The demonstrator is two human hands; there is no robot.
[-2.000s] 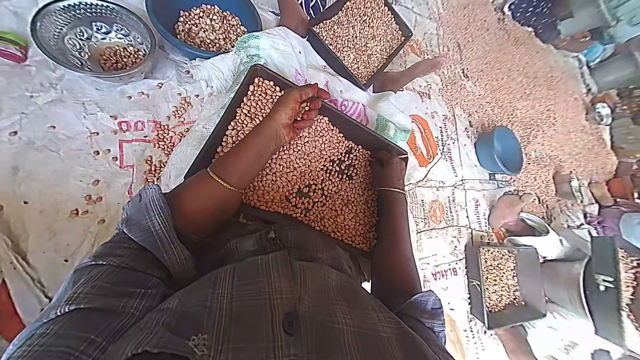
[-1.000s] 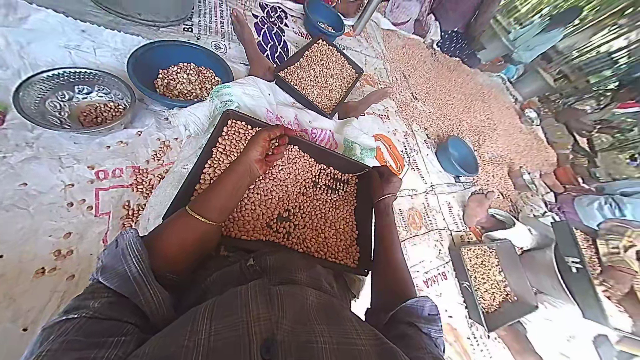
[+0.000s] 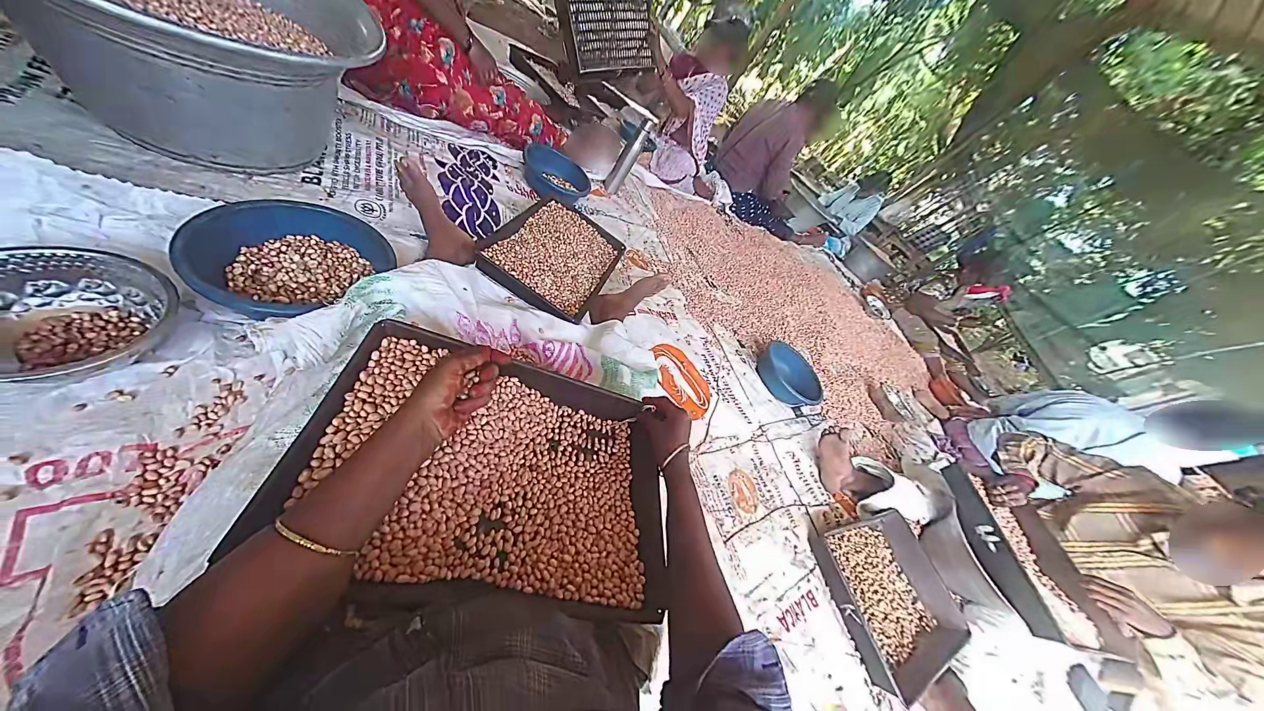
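A dark rectangular tray (image 3: pixel 647 533) full of shelled nuts or kernels (image 3: pixel 494 474) lies tilted across my lap. My left hand (image 3: pixel 459 390) is over the tray's far left part, fingertips drawn together near the far rim; whether a kernel is between them cannot be made out. At the far right corner, my right hand (image 3: pixel 665 427) grips the rim, its fingers partly hidden. Dark gaps show among the kernels near that hand and lower down at the middle.
Left are a blue basin (image 3: pixel 197 262) and a metal colander (image 3: pixel 163 331) holding kernels, and a large aluminium pot (image 3: pixel 217 109). Ahead lies another filled tray (image 3: pixel 513 281) by a person's feet. A blue bowl (image 3: pixel 790 373) stands near a wide kernel heap (image 3: pixel 780 286). Several people sit around.
The view has swung upward, bringing in more people and trees. My left hand stays above the kernels near the far rim, and my right hand keeps hold of the tray's corner.
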